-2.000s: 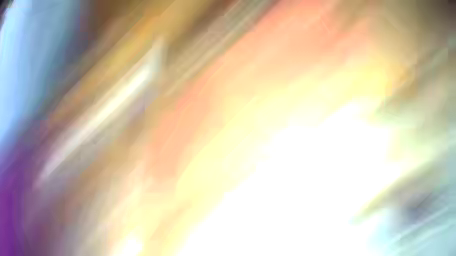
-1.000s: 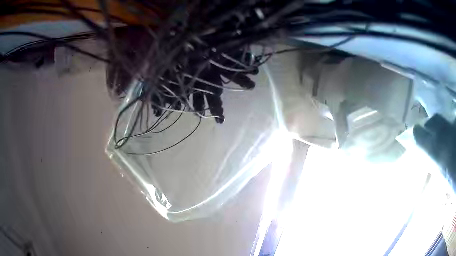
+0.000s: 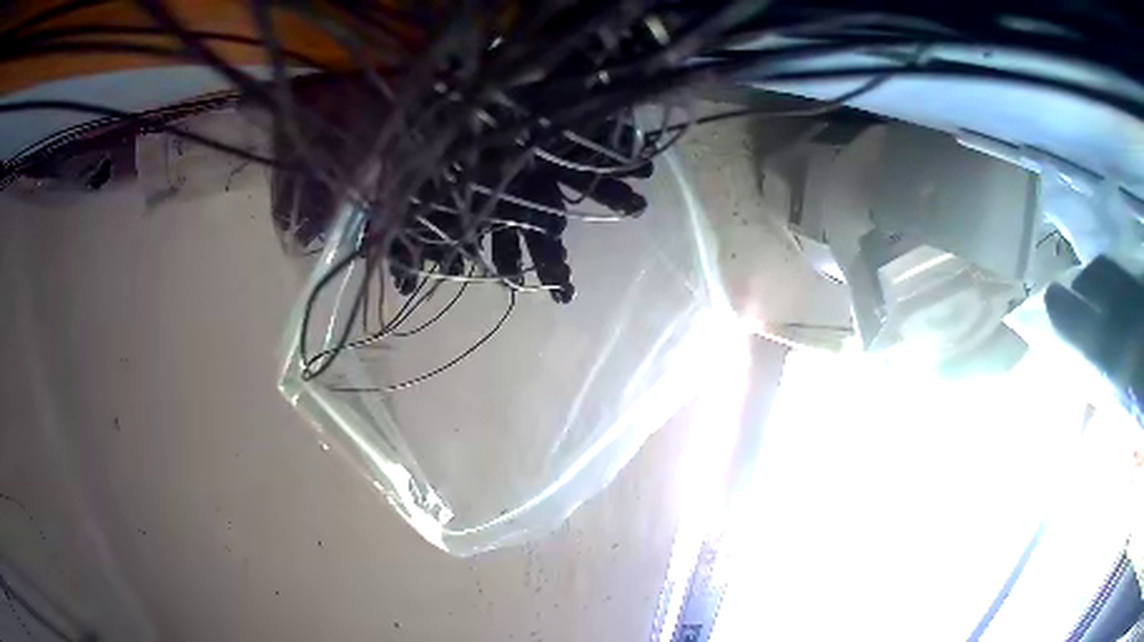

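Observation:
A tangle of thin dark cables (image 3: 414, 151) fills the top middle, very near the camera. Several short, thick black ends (image 3: 548, 257) stick out of it. A clear plastic bag (image 3: 502, 401) with shiny creased edges spreads below and around them. A few thin wire loops hang over the bag's left part. Neither of my hands can be made out.
An orange surface (image 3: 126, 44) shows at the top left. A pale wall (image 3: 188, 376) fills the left and lower middle. Crumpled translucent plastic (image 3: 941, 301) lies at the right, beside a very bright glare. A dark blue-grey shape (image 3: 1094, 320) is at the right edge.
The blurred view of two seconds ago has given way to this cable and bag view. Since one second ago, the bag's lower edge and wire loops have shifted slightly right in the picture.

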